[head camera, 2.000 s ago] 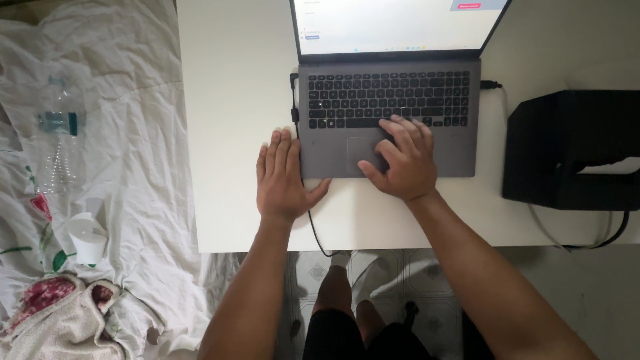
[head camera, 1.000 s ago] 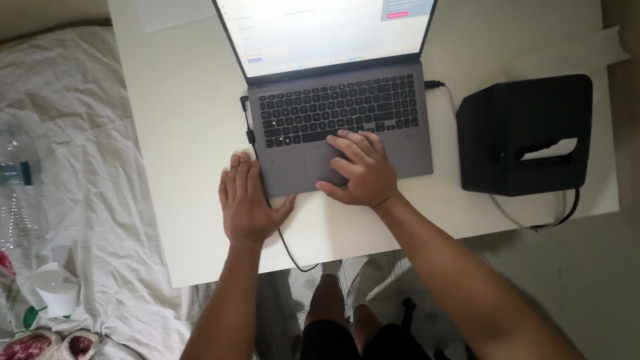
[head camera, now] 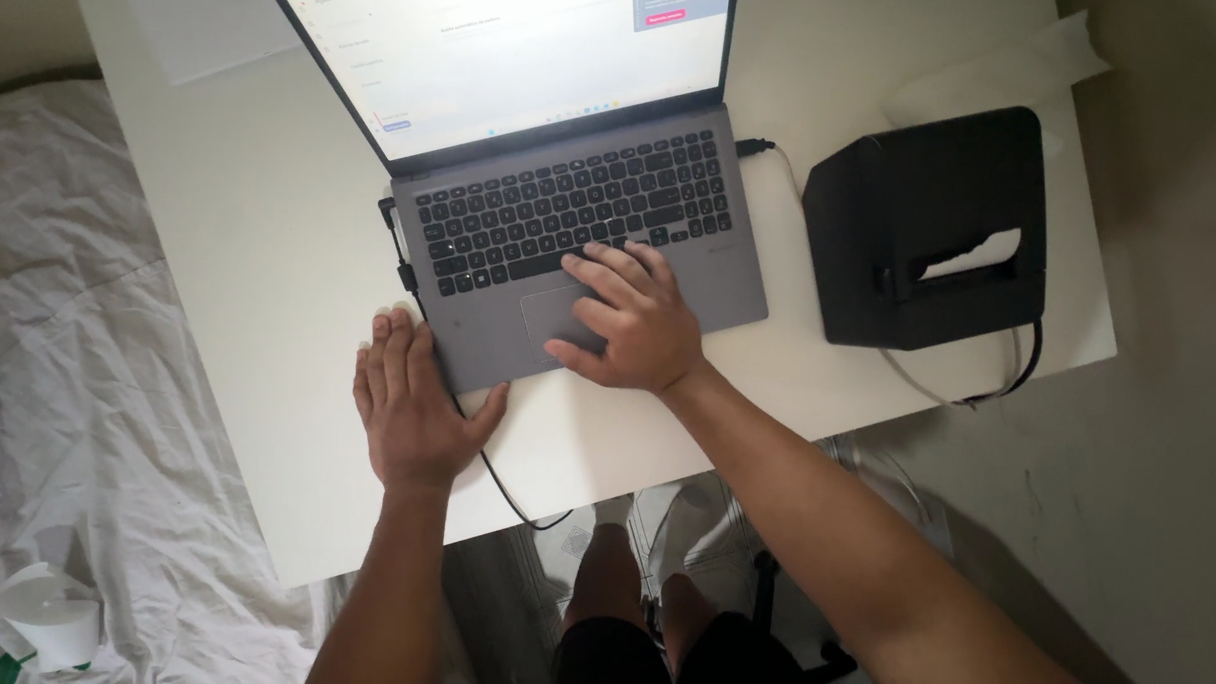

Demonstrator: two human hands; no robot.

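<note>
A grey laptop [head camera: 665, 275] lies open on a white table [head camera: 218, 285], its screen [head camera: 532, 66] lit. My right hand [head camera: 636, 323] rests over the touchpad [head camera: 546, 318], fingers spread, with fingertips by the lower edge of the keyboard [head camera: 579, 204]. It holds nothing. My left hand [head camera: 413, 408] lies flat on the table at the laptop's front left corner, its thumb by the front edge and its fingers apart. A black power cable [head camera: 406, 271] runs from the laptop's left side and passes under that hand.
Right of the laptop stands a black box-shaped device [head camera: 931, 228], seemingly a label or receipt printer, with white paper in its slot and cables behind and below. A plug [head camera: 755, 147] sits in the laptop's right side. At left, a white sheet [head camera: 114, 380] bears a white cup [head camera: 52, 613].
The view has shifted and tilted. Both hands keep nearly the same places at the laptop.
</note>
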